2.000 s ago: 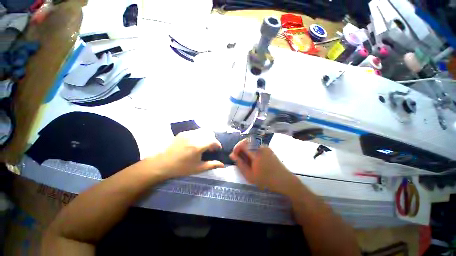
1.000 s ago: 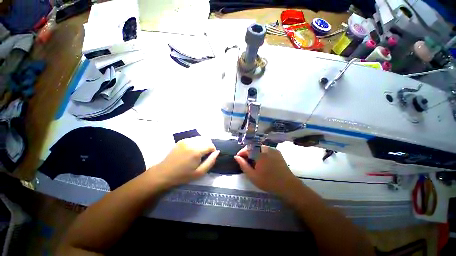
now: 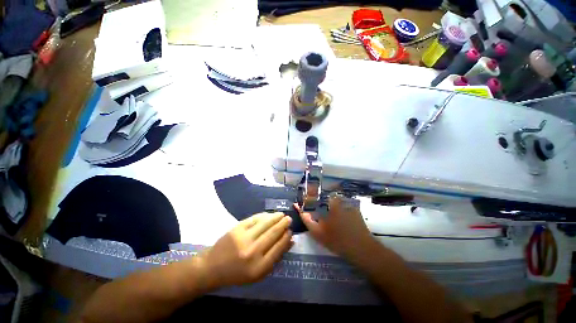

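A curved dark panel (image 3: 243, 197) lies flat under the left end of the white sewing machine head (image 3: 372, 132). A small dark label-like piece with pale marks (image 3: 278, 205) lies on it near the needle area. My left hand (image 3: 256, 243) rests flat, fingers together, its fingertips on the panel's front edge and just below the small piece. My right hand (image 3: 328, 221) is at the presser foot, its thumb and finger on the cloth; its other fingers are partly hidden by the head. The needle is hard to make out.
Dark arc panels (image 3: 120, 211) lie at the left table edge. Behind them is a stack of pale curved pieces (image 3: 120, 135); more crescents (image 3: 235, 77) lie farther back. Red-handled scissors (image 3: 541, 251) lie right. Thread cones (image 3: 485, 67) and a red packet (image 3: 378, 38) are behind the machine.
My left hand has flattened and moved slightly toward the front, uncovering more of the dark panel. The small marked piece now shows by the fingertips. The whole view has shifted, with the machine head appearing lower.
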